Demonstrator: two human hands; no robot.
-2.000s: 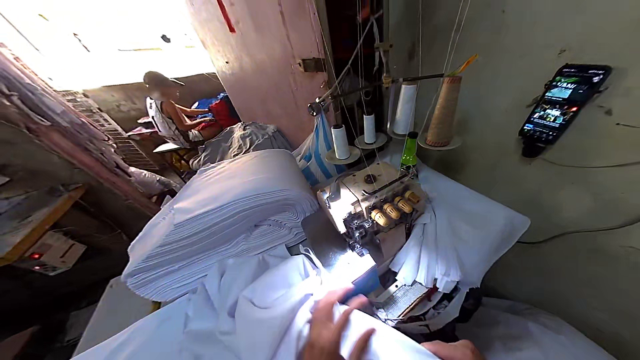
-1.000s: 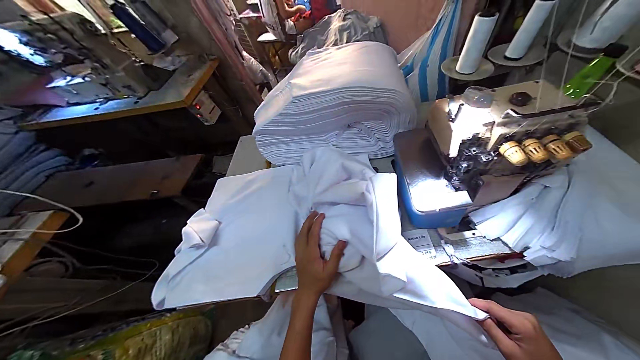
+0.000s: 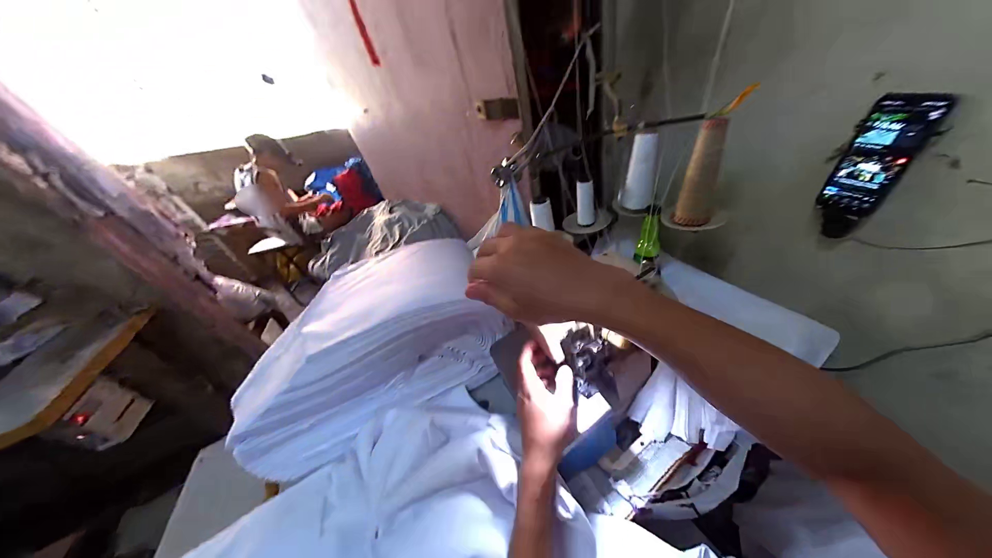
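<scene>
My right hand [image 3: 527,273] is raised over the overlock sewing machine [image 3: 593,360], beside the stacked white fabric [image 3: 364,349]; its fingers are bent, and whether they pinch something is hidden. Below it, my left hand [image 3: 547,395] reaches up to the machine's lit needle area, thumb and fingers apart, its fingertips partly in shadow. White cloth [image 3: 418,480] lies loose in front of the machine, against my left forearm. Behind stand white thread cones [image 3: 640,172] and a brown thread cone [image 3: 697,174].
A phone [image 3: 883,163] is mounted on the wall at the right. Finished-looking white pieces [image 3: 682,403] hang at the machine's right side. A person [image 3: 267,186] sits at the back left near a grey cloth heap [image 3: 387,236]. A wooden table edge [image 3: 77,380] is at the far left.
Both hands have left the white cloth, where they lay one second ago, and are now up at the machine. The view has swung right and up since then.
</scene>
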